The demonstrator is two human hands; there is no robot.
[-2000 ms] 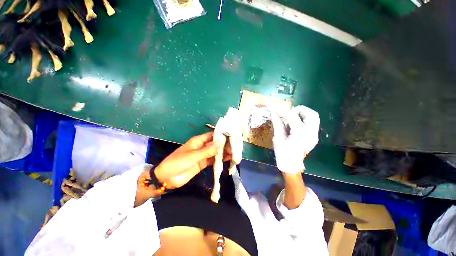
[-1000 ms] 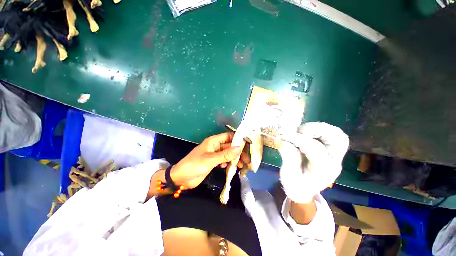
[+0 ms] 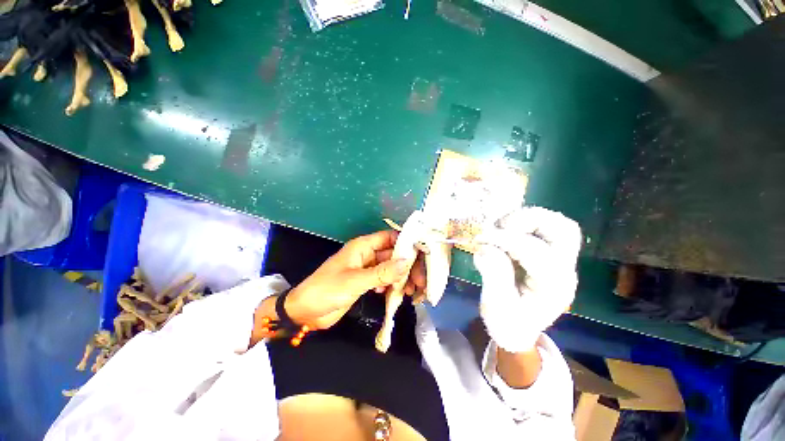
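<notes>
My bare left hand [image 3: 361,274], with a dark band and orange beads at the wrist, holds a tan figure body [image 3: 394,301] by its middle at the bench edge; its thin leg hangs down and its upper part looks whitish. My white-gloved right hand [image 3: 529,271] is closed on a thin stick applicator [image 3: 469,245], whose tip reaches the body's upper part. The yellow-brown glue card [image 3: 472,189] with a white patch lies on the bench just behind the hands. The fingertips inside the glove are partly hidden.
Black clumps with tan legs [image 3: 82,47] lie at the bench's far left. A blue bin [image 3: 120,250] below left holds tan bodies. A dark box [image 3: 710,164] stands right, black pieces [image 3: 680,301] at its edge. An open carton [image 3: 641,383] is below right; a clear bag [image 3: 340,10] lies behind.
My right hand has moved from over the glue card down toward the body, bringing the stick to it. My left hand still holds the body. The camera view has shifted somewhat.
</notes>
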